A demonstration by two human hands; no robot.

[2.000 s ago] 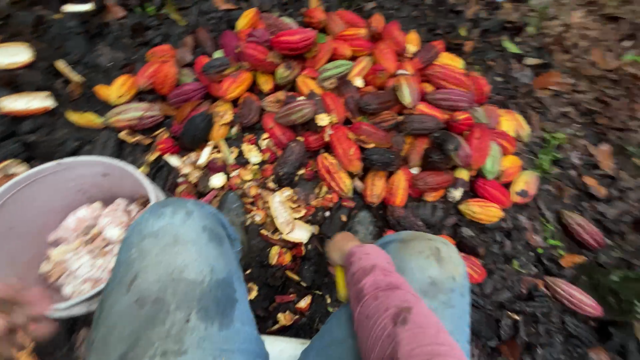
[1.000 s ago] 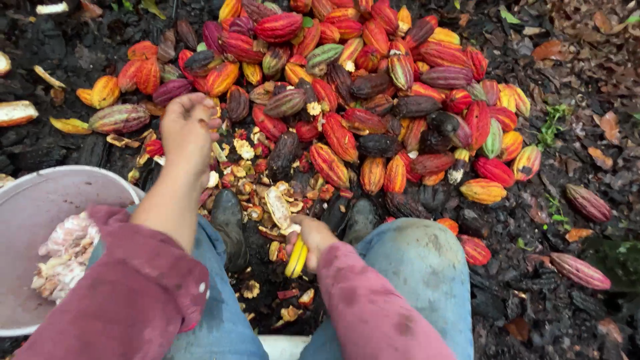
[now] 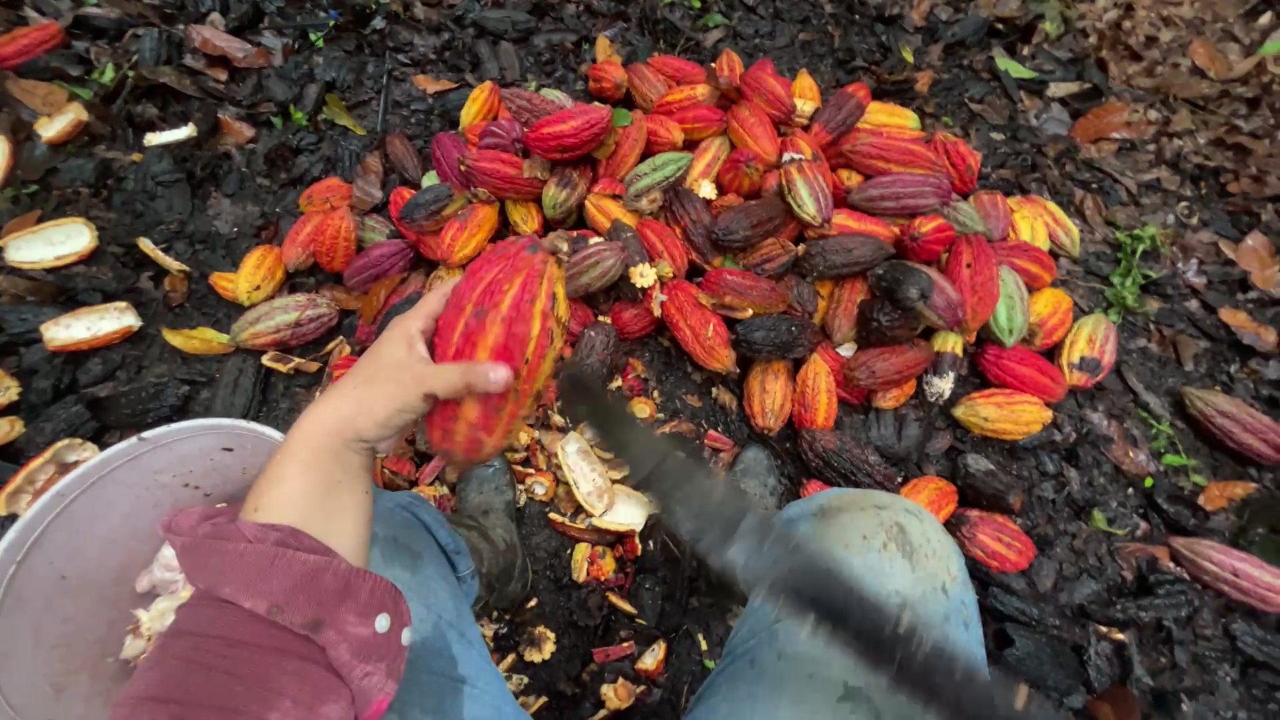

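My left hand (image 3: 405,375) holds a red and yellow cacao pod (image 3: 500,350) upright above my left knee, fingers behind it and thumb across its front. A long dark blade, likely a machete (image 3: 720,520), blurred by motion, runs from the lower right up to beside the pod; whether it touches the pod I cannot tell. My right hand is out of view. Beyond the pod lies a large heap of red, yellow, purple and dark cacao pods (image 3: 740,220). A pale bucket (image 3: 200,440) with white pulpy cacao beans (image 3: 155,600) stands at the lower left, partly hidden by my sleeve.
Between my boots (image 3: 490,535) lie opened husks (image 3: 590,475) and cut pod pieces. Opened pod halves (image 3: 90,327) are scattered at the left on dark, wet ground. A few whole pods (image 3: 1230,570) lie apart at the right, among leaves.
My left hand, raised and holding no pod one second ago, now has a pod in its grip. My right hand, seen earlier on a yellow handle, has left the view, and a dark blade has come in.
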